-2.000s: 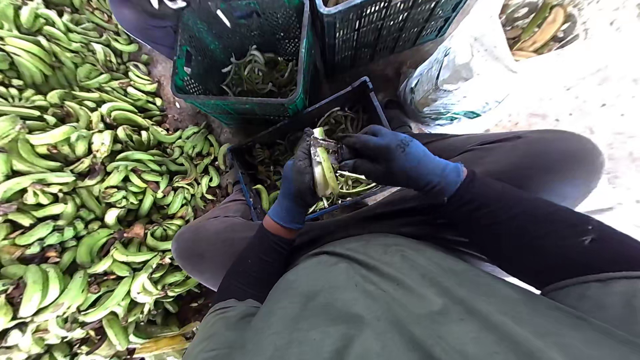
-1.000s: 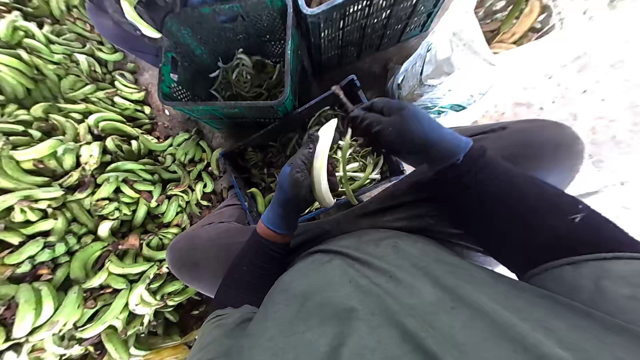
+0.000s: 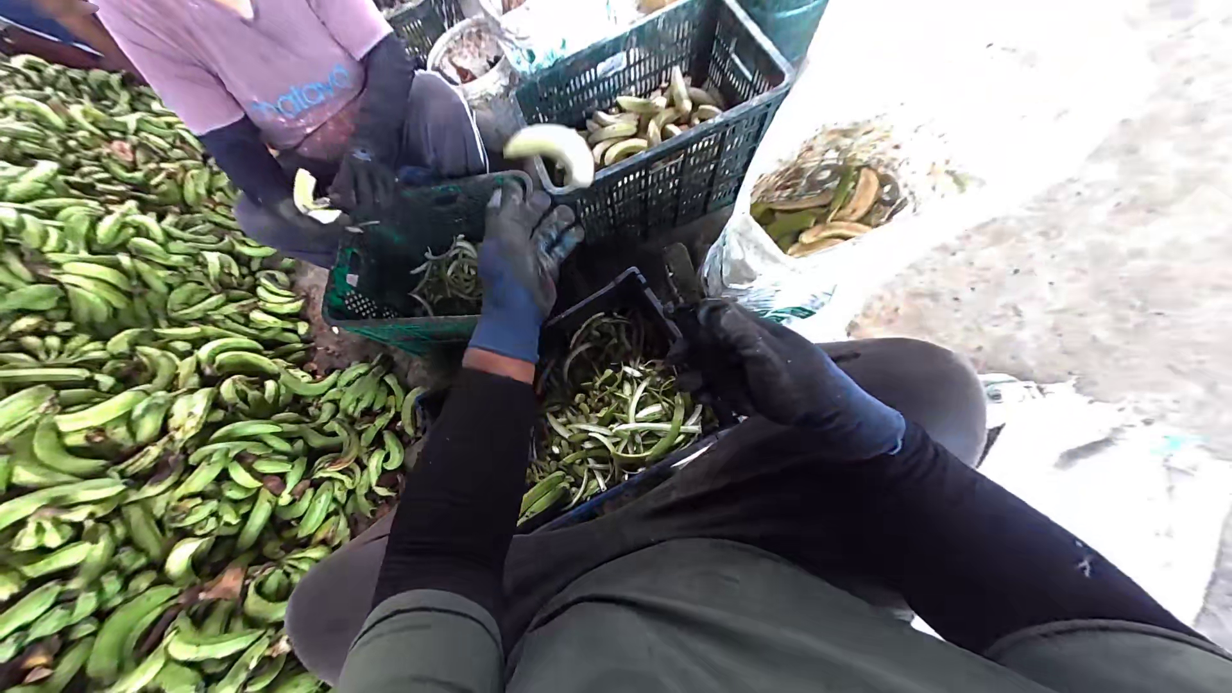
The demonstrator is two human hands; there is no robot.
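My left hand (image 3: 525,255), in a dark blue work glove, is stretched forward over the right edge of a green crate. Just beyond its fingertips a peeled plantain (image 3: 553,151) appears in the air, slightly blurred, with its lower end near the rim of a dark crate (image 3: 664,188) of peeled plantains. My gloved right hand (image 3: 760,371) is closed around the handle of a short tool, probably a knife, whose dull blade (image 3: 681,274) points up. Between my knees a low dark crate (image 3: 602,500) holds green peel strips (image 3: 630,414).
Green plantains (image 3: 192,414) lie heaped at the left. A co-worker in a pink shirt (image 3: 279,77) sits behind the green crate (image 3: 404,332), with a partly peeled plantain (image 3: 313,199) at their gloved hands. An open white sack (image 3: 751,260) with plantains stands at the right.
My left hand has moved from above the peel crate forward to the dark crate, and the peeled plantain it held is now beyond its fingers. The view has shifted to take in the co-worker.
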